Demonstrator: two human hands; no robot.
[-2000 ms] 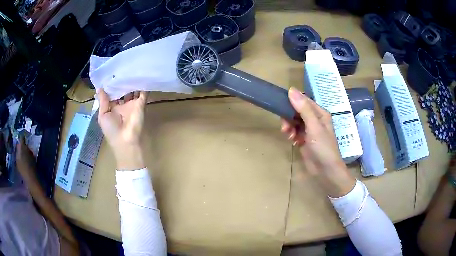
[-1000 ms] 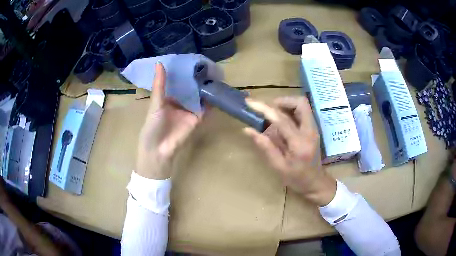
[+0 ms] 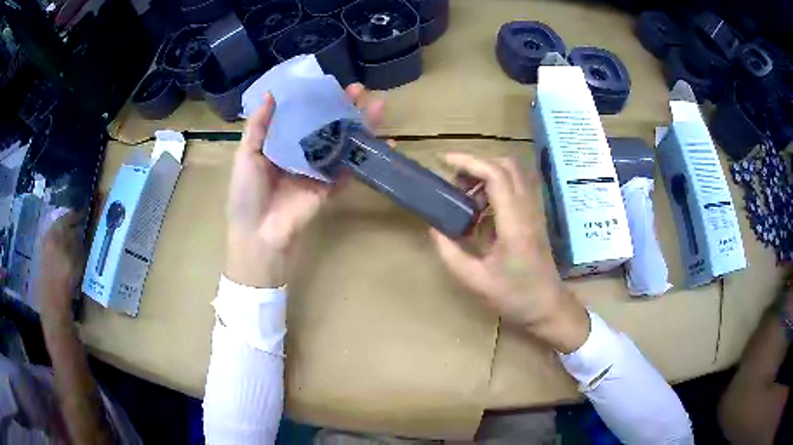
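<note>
A dark grey mini fan is held tilted above the table, its handle pointing down to the right. Its round grilled head is partly inside a frosted plastic bag. My left hand holds the bag around the fan head from below, with fingers on both sides. My right hand holds the end of the fan handle between thumb and fingers.
Retail boxes stand or lie at the left, right of centre and far right. A white wrapped item lies between the right boxes. Dark fan bases crowd the back. Other people's arms show at both sides.
The fan head, bare two seconds ago, is now partly in the bag. The bag has moved right and crumpled around it. The fan's handle has shifted left with my right hand.
</note>
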